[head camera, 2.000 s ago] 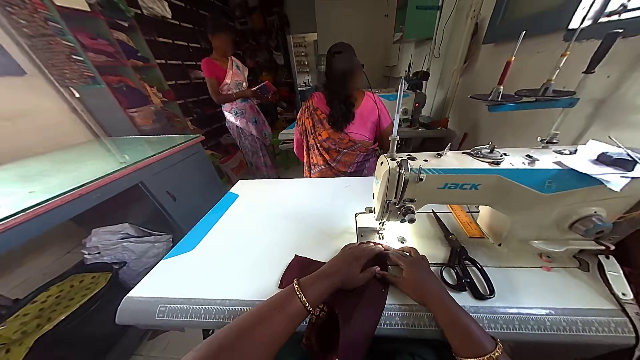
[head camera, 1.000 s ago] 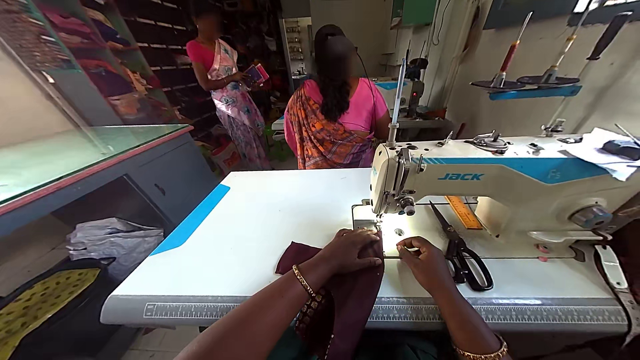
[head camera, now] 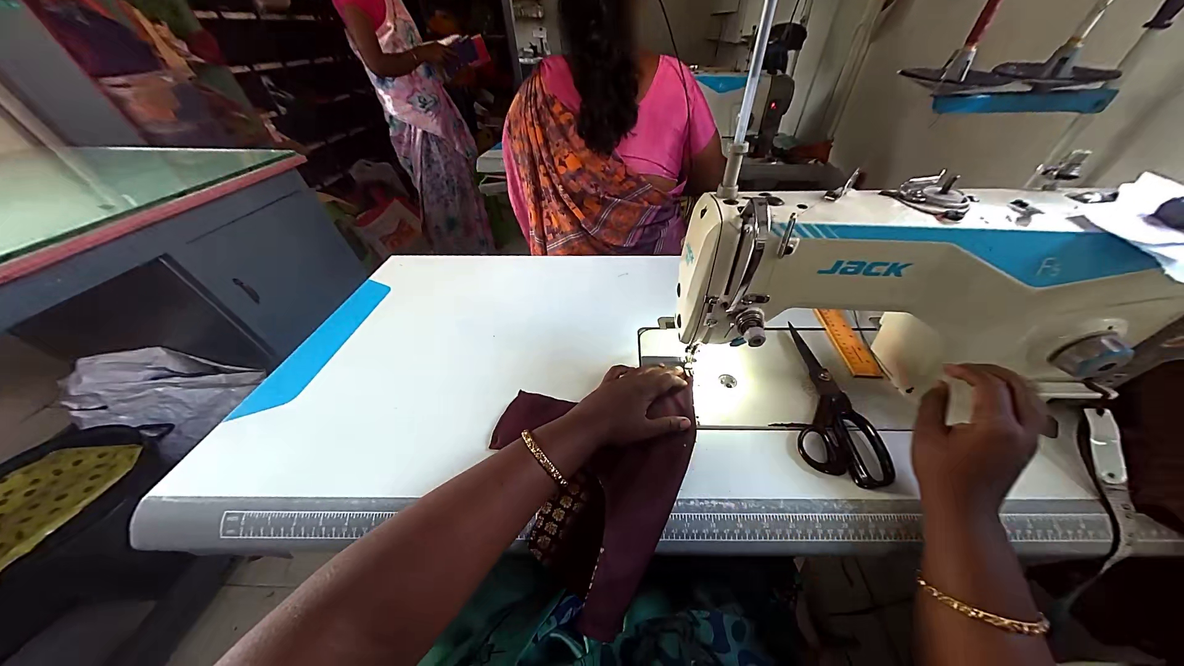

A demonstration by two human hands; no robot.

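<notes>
A Jack sewing machine (head camera: 879, 268) stands on the white table, its lamp lighting the needle area. Under and in front of its presser foot lies dark maroon cloth (head camera: 638, 518), which hangs over the table's front edge; a gold-patterned piece shows beneath it. My left hand (head camera: 638, 407) lies flat on the cloth, fingertips close to the presser foot, pressing rather than gripping. My right hand (head camera: 980, 435) is raised off the cloth with fingers curled and apart, near the machine's right part, holding nothing that I can see. Black-handled scissors (head camera: 842, 430) lie between my hands, blades pointing away.
An orange ruler (head camera: 846, 342) lies under the machine arm. A measuring tape (head camera: 1115, 481) hangs at the right. White cloth or paper (head camera: 1147, 217) rests on the machine. Two people are beyond the table. At left are a glass-topped counter (head camera: 139, 194) and a grey bag (head camera: 157, 388).
My right hand has left the cloth by the needle and moved right, past the scissors. My left hand remains on the cloth. The view has tilted down and come closer.
</notes>
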